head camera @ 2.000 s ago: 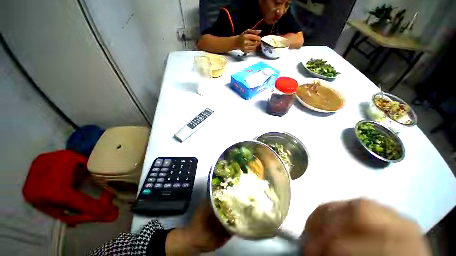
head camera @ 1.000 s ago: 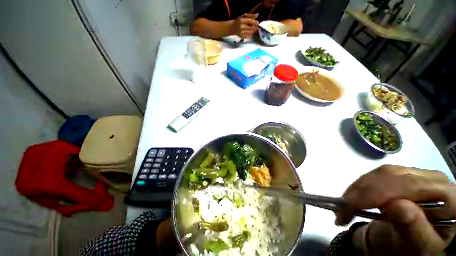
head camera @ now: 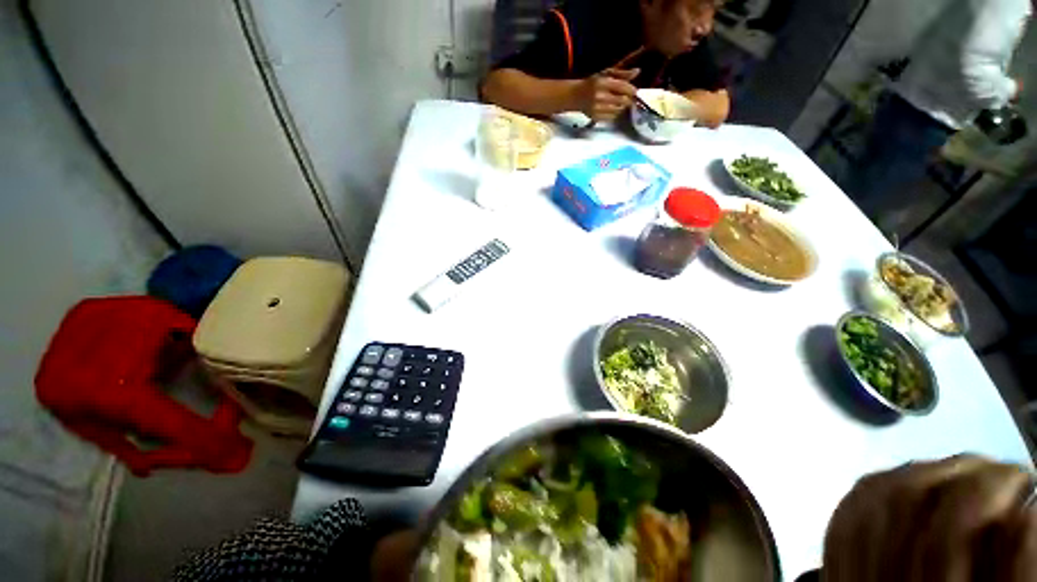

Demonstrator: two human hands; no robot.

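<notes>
My steel rice bowl [head camera: 739, 512] is large at the bottom edge, partly cut off. It holds white rice [head camera: 534, 557], leafy greens [head camera: 614, 472] and an orange-brown piece [head camera: 662, 546]. My left hand [head camera: 395, 557] is mostly hidden at the bowl's lower left side, holding it; a checked sleeve shows. My right hand [head camera: 927, 525] is blurred and cut off at the lower right, right of the bowl; the chopsticks cannot be made out. A small steel side bowl [head camera: 703, 381] with pale shreds and greens stands just beyond my bowl.
On the white table [head camera: 546, 341] are a calculator [head camera: 392, 412], remote [head camera: 461, 276], tissue box [head camera: 611, 188], red-lidded jar [head camera: 677, 235], sauce plate [head camera: 764, 244] and bowls of greens [head camera: 887, 364]. A person [head camera: 603, 51] eats opposite; another person [head camera: 944, 80] stands back right. Stools [head camera: 273, 307] stand left.
My bowl has moved lower and closer, now cut off by the bottom edge. My right hand has moved down, away from the bowl. A standing person has appeared at the back right.
</notes>
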